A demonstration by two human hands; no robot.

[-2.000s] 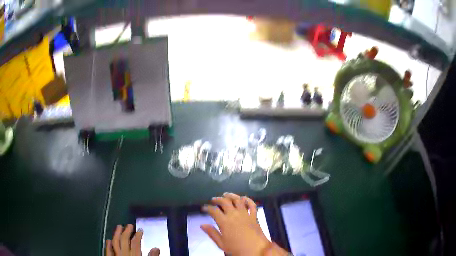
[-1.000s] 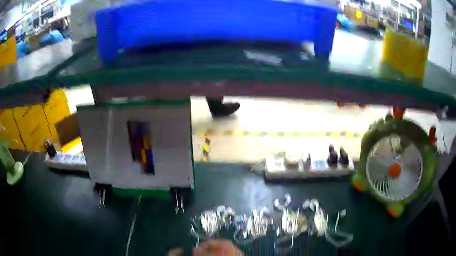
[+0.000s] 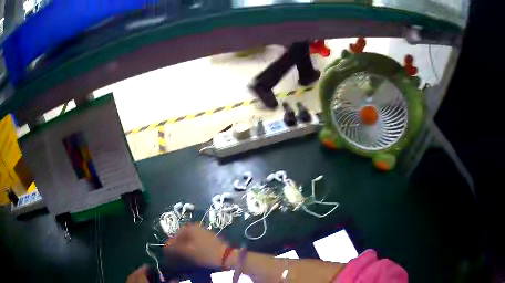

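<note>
White wired earphones [image 3: 260, 200] lie in a row of several coiled bundles on the dark green mat. My right hand [image 3: 194, 247] is blurred, beside the leftmost bundle [image 3: 169, 222], with its fingers closed where a white cord [image 3: 150, 250] meets them. The cord loops down toward my left hand [image 3: 138, 275], which is cut off by the bottom edge; its grip is unclear. A dark, blurred area lies between my hands. Smartphones with bright white screens [image 3: 335, 246] sit in the dark tray, partly hidden under my right forearm.
A green cartoon fan [image 3: 370, 115] stands at the right. A white power strip [image 3: 266, 136] lies behind the earphones. A sheet on a green-edged board [image 3: 83, 160] with binder clips stands left. A green-edged shelf [image 3: 232, 37] crosses above, holding a blue bin [image 3: 66, 27]. A person's legs show behind.
The view has tilted and shifted. My right hand has moved from over the phones to the left end of the earphone row, where a cord now meets its fingers.
</note>
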